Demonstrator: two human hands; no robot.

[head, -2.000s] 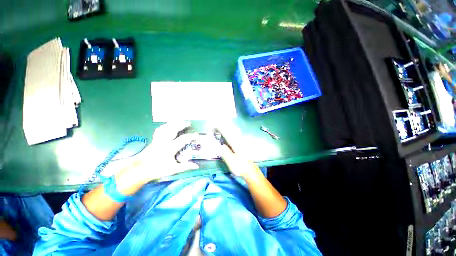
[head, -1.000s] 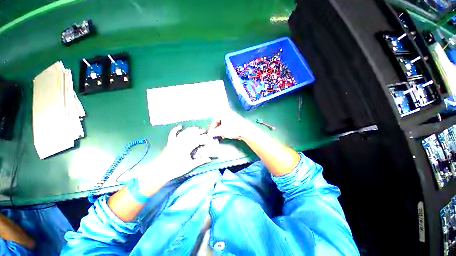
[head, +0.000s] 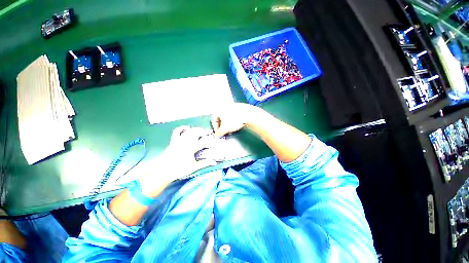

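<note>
My left hand (head: pixel 185 150), in a white glove with a light blue wrist strap (head: pixel 139 193), holds a small dark unit (head: pixel 204 153) at the bench's front edge. The fingers and glare hide most of it. My right hand (head: pixel 232 119), also gloved, is bent over the unit's far side, fingertips close together and pointing down. Orange-brown shows at its fingertips; whether they pinch a small part cannot be told. A white sheet (head: pixel 187 97) lies just beyond the hands.
A blue bin (head: pixel 309 57) of small red and black parts is at right. Two black housings (head: pixel 81 74) with blue boards, a stack of off-white sheets (head: pixel 43 113) and another unit (head: pixel 57 22) are at left. Black trays (head: pixel 378 56) stand far right; another person's arm (head: pixel 11 235) shows lower left.
The view has shifted. My right hand has gone from gripping the unit's right side to bending over its far side. The small part below the bin is now out of sight near my right forearm.
</note>
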